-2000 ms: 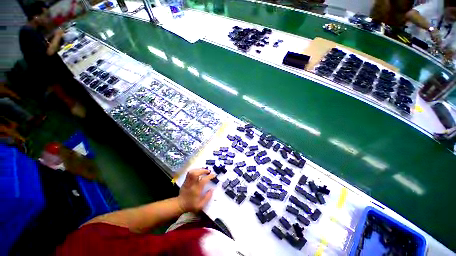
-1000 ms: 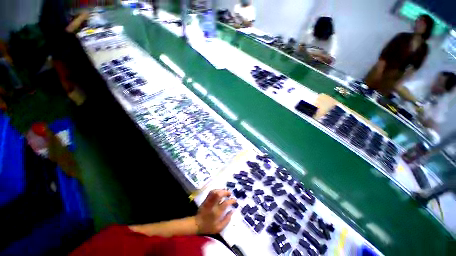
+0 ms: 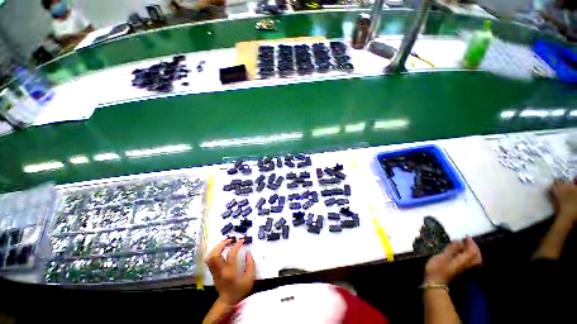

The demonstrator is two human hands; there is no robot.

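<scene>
Black part-assembled units (image 3: pixel 272 204) lie in small clusters and rows on the white table between two yellow tapes. My left hand (image 3: pixel 231 272) is at the near left corner of these units. Its fingertips are bent down at a black unit, and whether they grip it is unclear. My right hand (image 3: pixel 453 261), with a bracelet at the wrist, is at the table's front edge, palm up with curled fingers. Anything held in it is too small to tell. A dark pile of small parts (image 3: pixel 431 236) lies just left of it.
A blue bin (image 3: pixel 401 200) of black parts stands right of the units. A clear compartment tray (image 3: pixel 130 221) of green and silver boards is at left, with a smaller clear tray (image 3: pixel 24 218) beyond. A neighbour's hand (image 3: pixel 563 195) is at far right. The green belt (image 3: pixel 253 120) runs behind.
The view has swung to the right and down. The blue bin, my right hand and the neighbour's hand have come into full view. My left hand is still beside the units.
</scene>
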